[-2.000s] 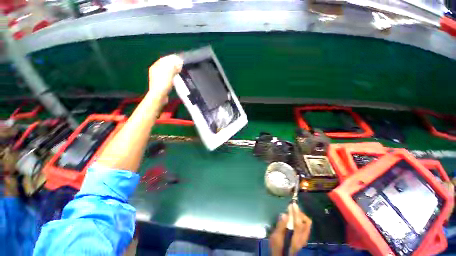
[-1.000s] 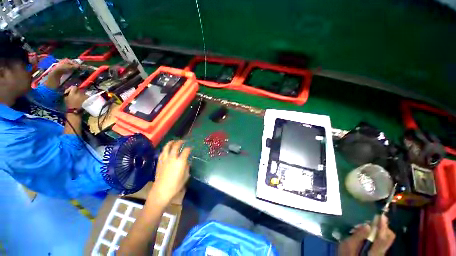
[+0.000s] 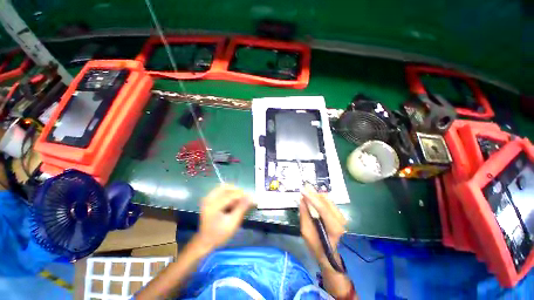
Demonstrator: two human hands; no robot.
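The tablet assembly (image 3: 298, 136) lies in a white holding tray (image 3: 336, 176) in front of me, its silver battery at the far end and its whitish circuit board (image 3: 291, 174) at the near end. My right hand (image 3: 322, 220) holds the soldering iron (image 3: 320, 228), its tip end over the board's near part. My left hand (image 3: 222, 212) is left of the tray's near corner, fingers bent together at the lower end of the thin solder wire (image 3: 201, 133), which hangs from above. Red components (image 3: 195, 158) lie in a loose pile left of the tray.
The cleaning cup (image 3: 372, 162), iron stand (image 3: 427, 114) and a black round grille (image 3: 363, 126) stand to the right. Orange-red trays are stacked left (image 3: 126, 117) and right (image 3: 459, 193); others lie behind. A blue desk fan (image 3: 70, 214) stands at the near left.
The white tray with the tablet was raised in my left hand, then lay on the bench. My left hand is now at the wire. The iron has moved from the cup to the board.
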